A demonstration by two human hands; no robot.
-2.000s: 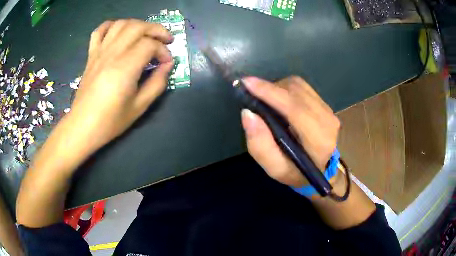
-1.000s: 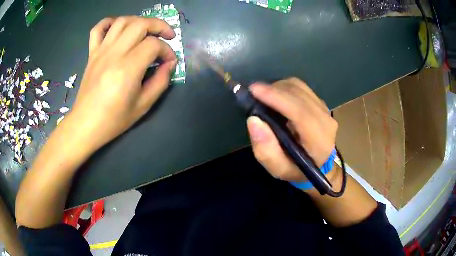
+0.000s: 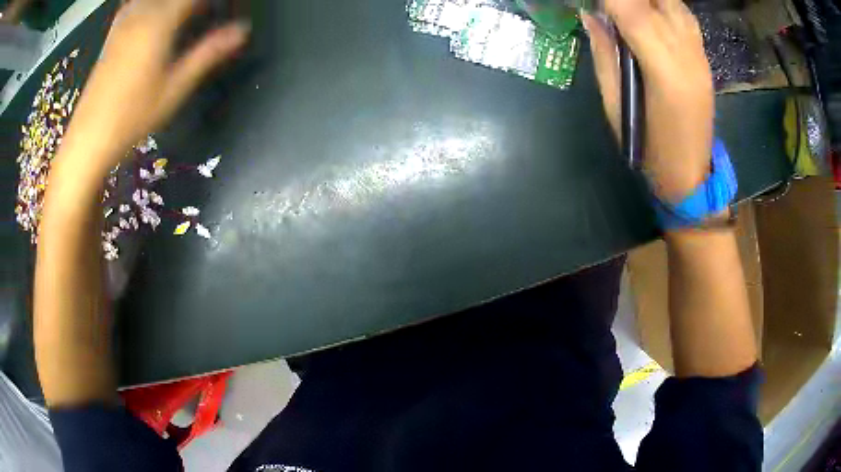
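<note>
My left hand (image 3: 161,55) is at the upper left, blurred and partly cut off by the top edge. Its thumb is spread, and what its fingers hold, if anything, cannot be told. My right hand (image 3: 659,83) is at the upper right, holding the black soldering iron (image 3: 631,111); the iron's tip is hidden or out of view. Green-white circuit boards (image 3: 503,41) lie overlapping at the top, left of my right hand. A heap of small leaded components (image 3: 44,138) lies at the far left, with more pieces right of my left forearm.
A shallow tray with dark grains (image 3: 738,46) is at the far upper right. A yellowish-silver item (image 3: 802,136) sits at the right bench edge. An open cardboard box (image 3: 798,277) is below that edge. Red plastic (image 3: 207,406) shows under the left bench edge.
My left hand has moved up and left, away from the middle. My right hand has moved up and right with the iron, to the stacked boards. The board between the hands is out of view.
</note>
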